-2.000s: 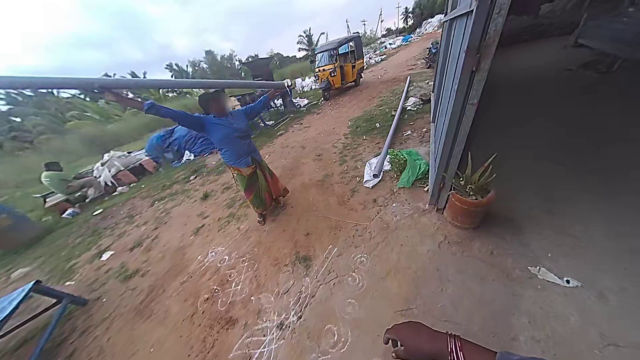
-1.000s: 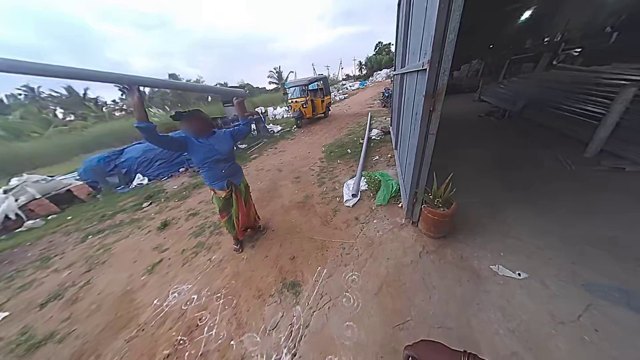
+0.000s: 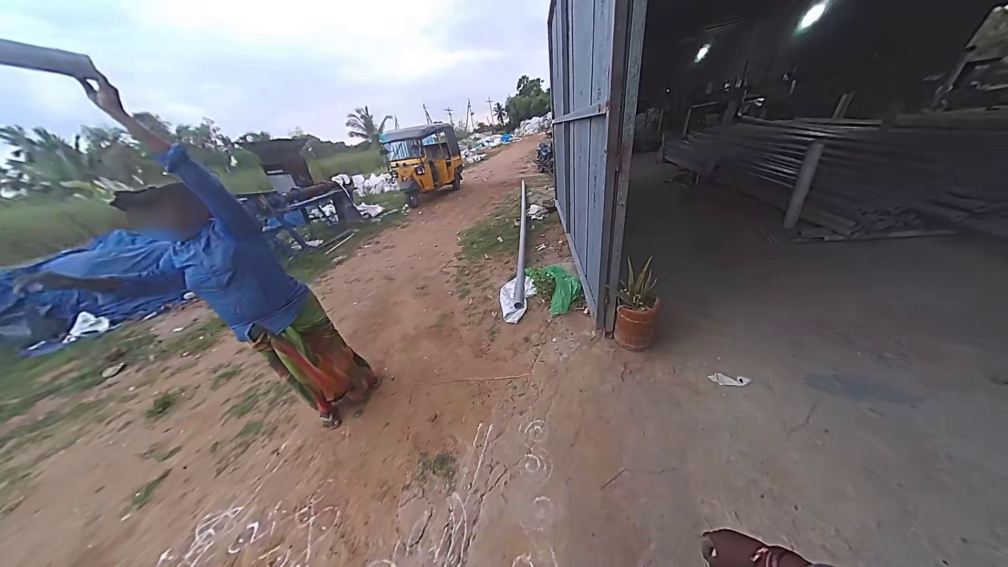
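Observation:
At the bottom edge, right of the middle, only part of my right hand shows, with bangles at the wrist. Its fingers are mostly cut off, so whether it holds anything cannot be told; bare ground lies around it. My left hand is out of view. A co-worker in a blue top stands at the left, one raised hand at the end of a grey pipe and the other arm stretched out low. Another long grey pipe lies on the ground, its near end on a white sack.
A metal gate stands by the shed opening, with a potted plant at its foot. Inside, long pipes are stacked against posts. A yellow auto rickshaw is on the dirt track. A blue tarpaulin lies at left.
The co-worker appears nearer, and one arm has come down from the carried pipe. The pipe's visible end has moved left. My right hand is lower in view than two seconds ago.

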